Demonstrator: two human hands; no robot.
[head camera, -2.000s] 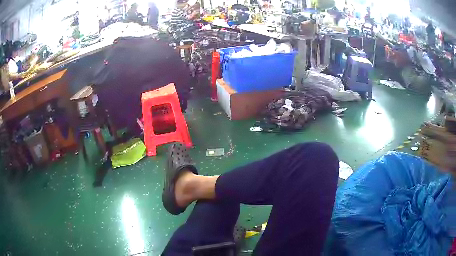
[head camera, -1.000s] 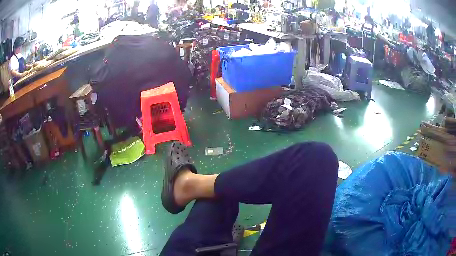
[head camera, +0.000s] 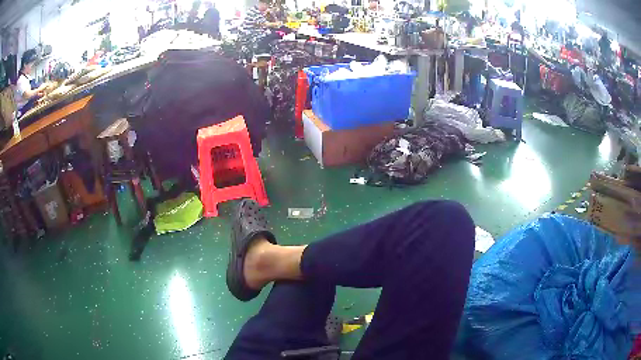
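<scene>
Neither of my hands is in the picture. My crossed legs in dark trousers take up the lower middle, with a dark perforated clog (head camera: 246, 247) on the raised foot. A flat dark edge (head camera: 310, 352), possibly a phone, shows at my lap, cut off by the bottom of the picture; what holds it is hidden. A shiny blue woven sack (head camera: 518, 285) with a twisted, bunched top lies to the right of my knee.
A red plastic stool (head camera: 232, 166) stands ahead, a lime-green bag (head camera: 178, 213) beside it. A blue crate (head camera: 363, 98) with white material sits on a carton (head camera: 349, 143), a dark patterned bundle (head camera: 416, 154) at its right. Cartons (head camera: 613, 206) lie at far right. A person (head camera: 27, 86) is at far left.
The flat dark edge at my lap has shifted slightly right and down. The person at the far left has come into view since the earliest frame. My legs have barely moved.
</scene>
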